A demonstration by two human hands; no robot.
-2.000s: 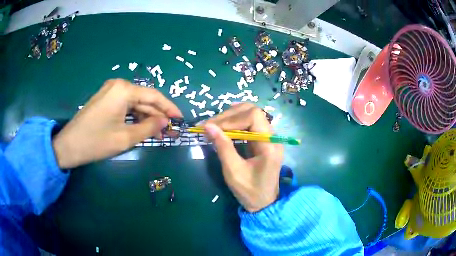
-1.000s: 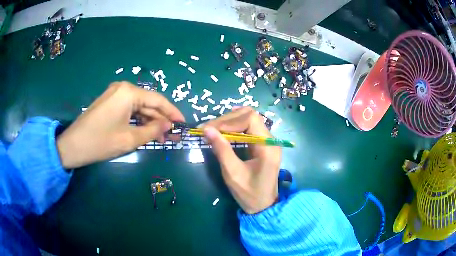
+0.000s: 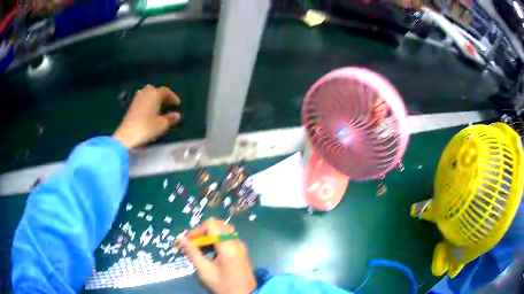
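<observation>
My left hand (image 3: 148, 118) is stretched over the white rail, above the dark green belt, with thumb and fingers apart and nothing visible in it. My right hand (image 3: 221, 261) is at the lower centre, shut on a slim yellow tool (image 3: 210, 239) with a green end; its tip is not clear. Tiny white pieces (image 3: 129, 273) lie in tight rows left of my right hand. Loose white pieces (image 3: 146, 235) are scattered above the rows. Small circuit boards (image 3: 237, 181) lie in a blurred pile near the rail.
A white post (image 3: 235, 74) rises from the white rail (image 3: 155, 158) beside my left hand. A white sheet (image 3: 281, 184) and a pink fan (image 3: 356, 123) stand right of the boards. A yellow fan (image 3: 480, 184) is at the right. A blue cord (image 3: 396, 264) lies lower right.
The view has tilted up and turned right. My left hand has left the tool tip and moved out over the belt; the board at its fingers no longer shows. My right hand keeps the tool.
</observation>
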